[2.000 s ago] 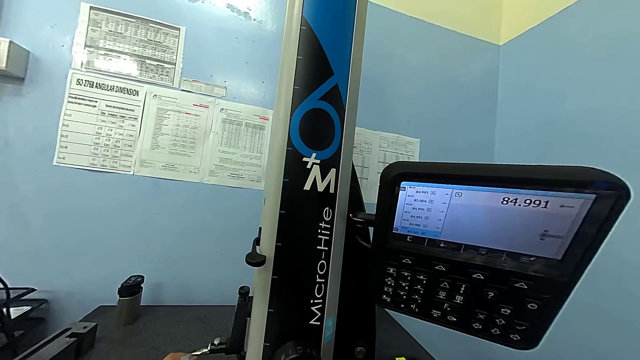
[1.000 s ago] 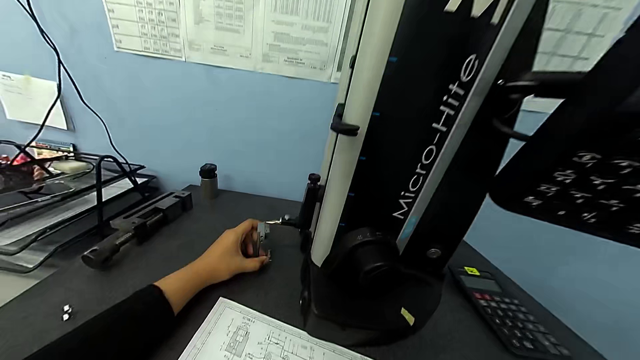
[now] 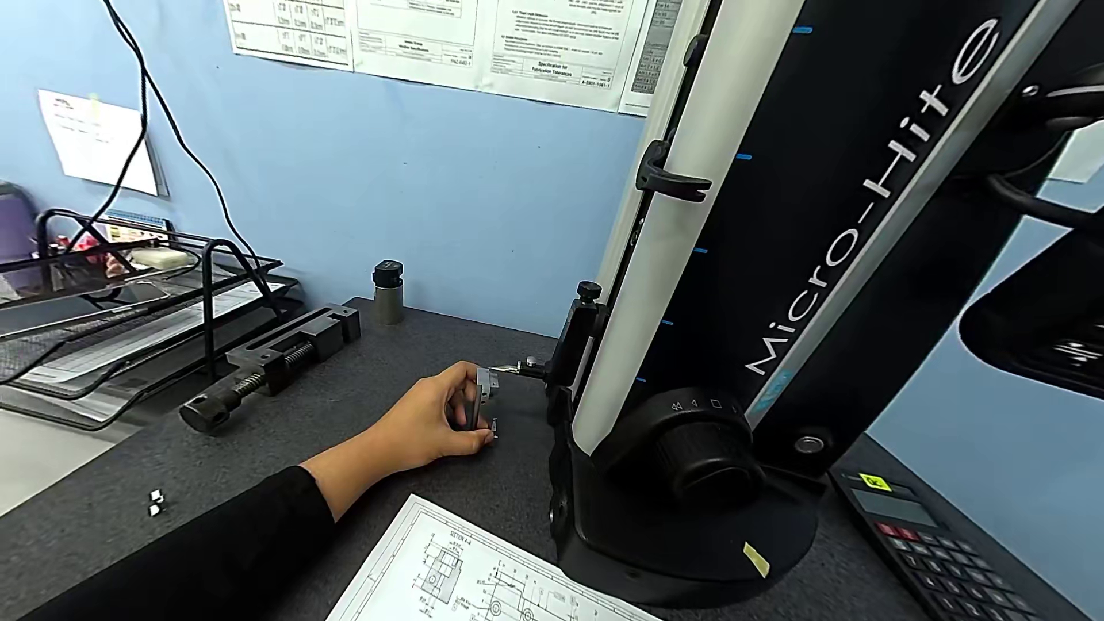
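Observation:
My left hand (image 3: 431, 418) holds a small grey machined metal part (image 3: 486, 388) upright on the dark granite surface, fingers behind it and thumb at its lower end. At the part's upper edge is the thin probe (image 3: 509, 368) of a Micro-Hite height gauge (image 3: 845, 216); whether they touch I cannot tell. The probe is clamped in a black holder (image 3: 576, 345) on the gauge's column. A black control knob (image 3: 707, 457) sits on the gauge's base. My right hand is not in view.
A technical drawing (image 3: 483, 573) lies before the gauge, a calculator (image 3: 940, 543) to its right. At the left are a steel vise (image 3: 285, 358), a black wire tray (image 3: 211, 319), a small cylindrical container (image 3: 388, 297) and small metal pieces (image 3: 156, 503).
The view has swung down and left from the gauge's display to the table. Between one second ago and now, my left hand stays at the probe with the grey part.

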